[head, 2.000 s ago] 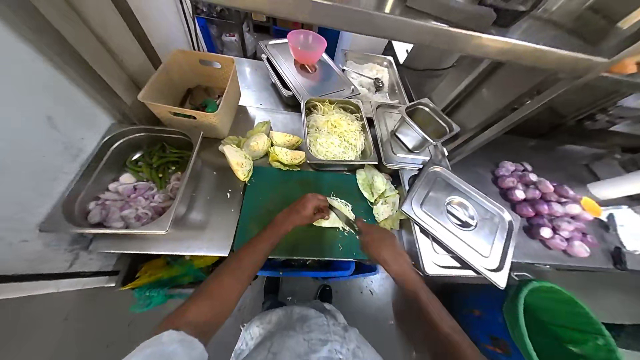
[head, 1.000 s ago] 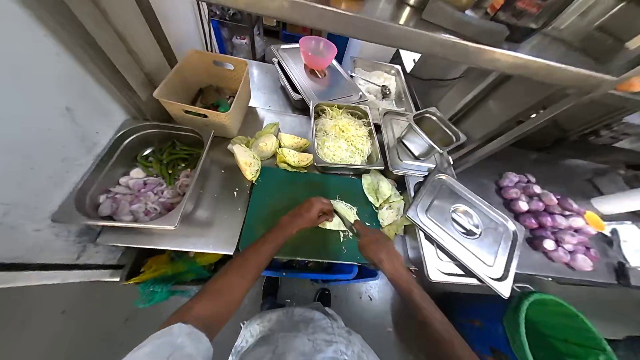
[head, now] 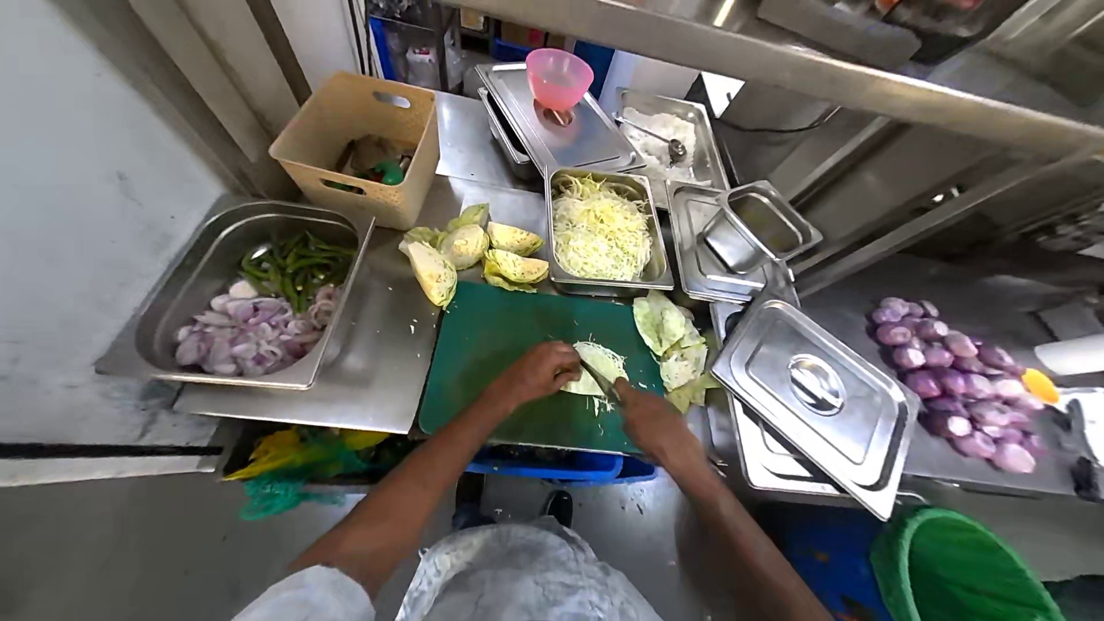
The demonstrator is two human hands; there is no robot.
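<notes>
On a green cutting board point(head: 492, 345) lies a piece of cabbage point(head: 597, 366), flat side facing up, with thin shreds around it. My right hand point(head: 647, 414) grips a knife point(head: 601, 380) whose blade lies over the piece. Bent fingers of my left hand point(head: 548, 371) rest at the piece's left edge; whether they pinch it is hard to see. Cabbage wedges point(head: 466, 247) lie beyond the board's back left corner. Behind the board a steel pan point(head: 664, 280) holds shredded cabbage point(head: 601, 231). Loose outer leaves point(head: 671, 338) lie on the board's right edge.
A steel pan point(head: 332, 349) of sliced onions and green chillies stands left, a tan plastic basket point(head: 414, 129) behind it. At right are a steel lid point(head: 815, 388), stacked pans point(head: 690, 250) and peeled onions point(head: 957, 379). A pink bowl point(head: 559, 78) sits on another lid. A shelf edge point(head: 802, 65) crosses above.
</notes>
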